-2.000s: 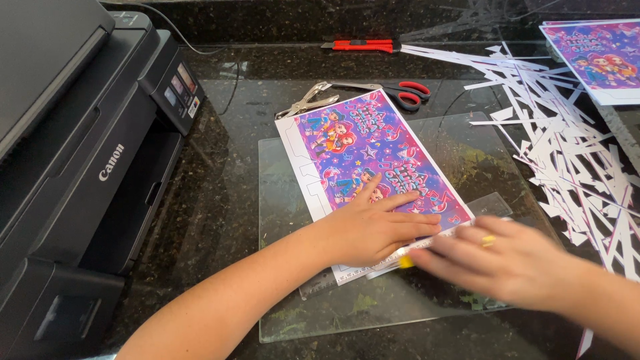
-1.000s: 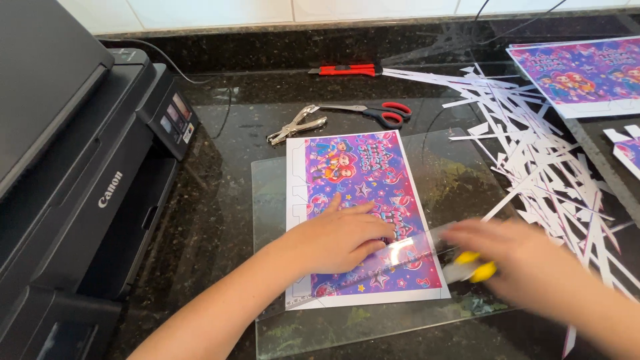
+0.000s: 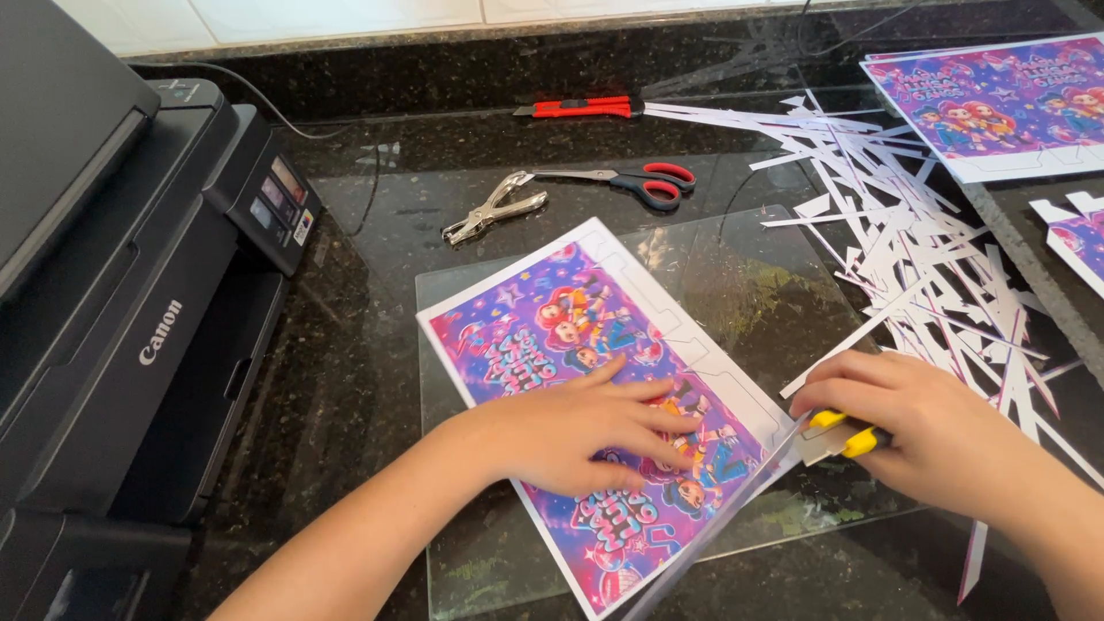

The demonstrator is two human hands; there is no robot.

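Note:
My left hand [image 3: 595, 431] lies flat, fingers spread, on a printed sheet [image 3: 517, 302] with cartoon figures and white margins. Under the sheet is a clear glass plate [image 3: 750, 285]. My right hand [image 3: 906, 431] holds a yellow and black utility knife [image 3: 849, 435] with its wide blade pointing left, and also the end of a clear plastic ruler [image 3: 733, 517]. The ruler slants along the sheet's lower right edge, tilted up from it. A white paper strip [image 3: 849, 345] extends up to the right beside my right fingers.
A black Canon printer [image 3: 164, 328] stands at left. Behind the glass lie a metal hole punch [image 3: 492, 207], red and black scissors [image 3: 647, 181] and a red snap-off cutter [image 3: 582, 107]. Paper offcuts [image 3: 931, 259] are heaped at right, near more printed sheets [image 3: 992, 103] and a cut piece [image 3: 1082, 237].
The sheet has been turned on the glass; its white margin with outlines was at the left and is now at the upper right. The ruler, flat across the sheet before, is now tilted up.

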